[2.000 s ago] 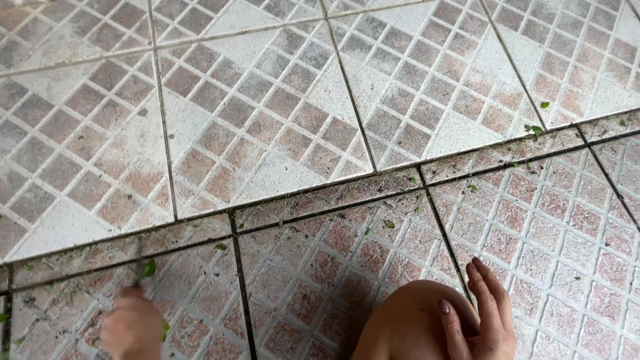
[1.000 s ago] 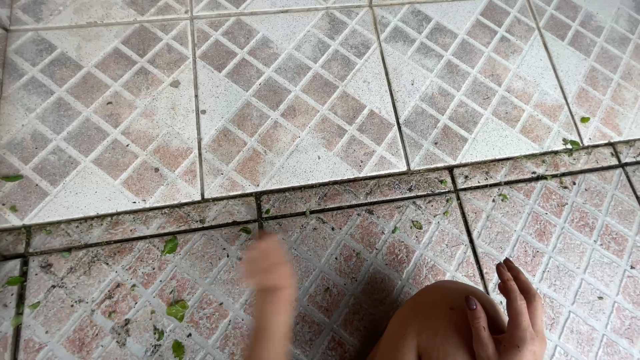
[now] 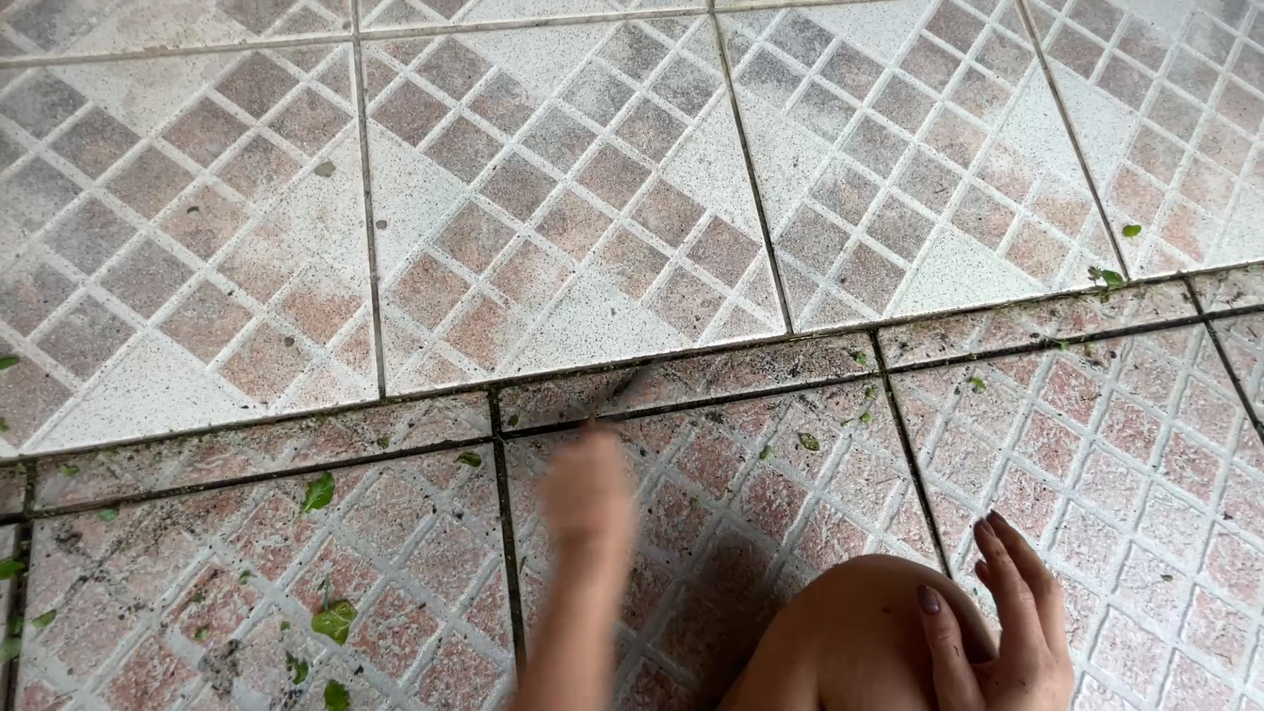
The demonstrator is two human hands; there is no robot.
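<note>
My left hand (image 3: 588, 489) is motion-blurred at the lower middle, closed around a thin dark blade-like tool (image 3: 630, 385). The tool's tip is at the dark joint (image 3: 681, 353) between the smooth patterned tiles and the narrow tile strip; its handle is hidden in the fist. My right hand (image 3: 1017, 622) rests on my bent knee (image 3: 859, 632) at the lower right, thumb and fingers apart, with nothing seen in it. Dark dirt and small leaf bits lie along the strip (image 3: 780, 370).
Pale tiles with a diamond pattern (image 3: 592, 227) fill the upper part. Rougher reddish tiles (image 3: 425, 592) lie below the strip. Green leaves (image 3: 334, 620) and dark crumbs are scattered at the lower left; another small leafy sprig (image 3: 1106, 277) is by the joint at right.
My left hand has moved right along the joint, from the far left of the strip past a cross joint. My right hand has stayed on the knee.
</note>
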